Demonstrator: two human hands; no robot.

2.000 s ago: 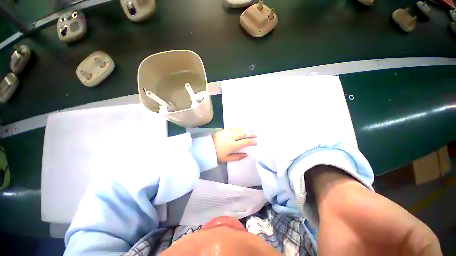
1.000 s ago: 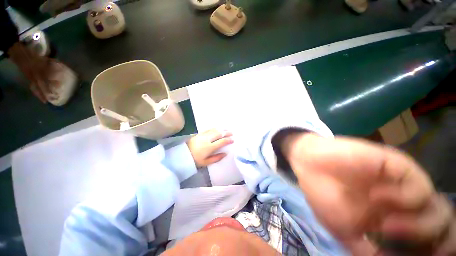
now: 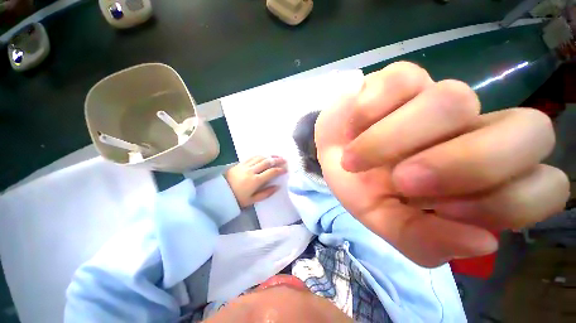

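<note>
A tall beige open tub (image 3: 142, 117) stands at the belt's near edge, left of centre, its mouth tilted towards me. Two slim white arms show inside it. My left hand (image 3: 256, 180) rests palm down by the near left edge of the right white mat (image 3: 252, 123), right of the tub and not touching it; it holds nothing visible. My right hand (image 3: 436, 164) is raised close to the camera, large in view, its fingers curled into the palm. Nothing shows in it. It hides part of the right mat.
Beige appliance heads lie on the dark green belt (image 3: 227, 44) beyond the tub: two at upper left (image 3: 126, 11) and one at top centre (image 3: 290, 9). Another white mat (image 3: 76, 221) lies at left. A pale sheet (image 3: 259, 252) is near my lap. A red object (image 3: 475, 265) shows at lower right.
My right hand has risen further into view and its fingers have curled. My left hand stays near the mat. The tub sits further left in view. Another person's hand at upper left is gone.
</note>
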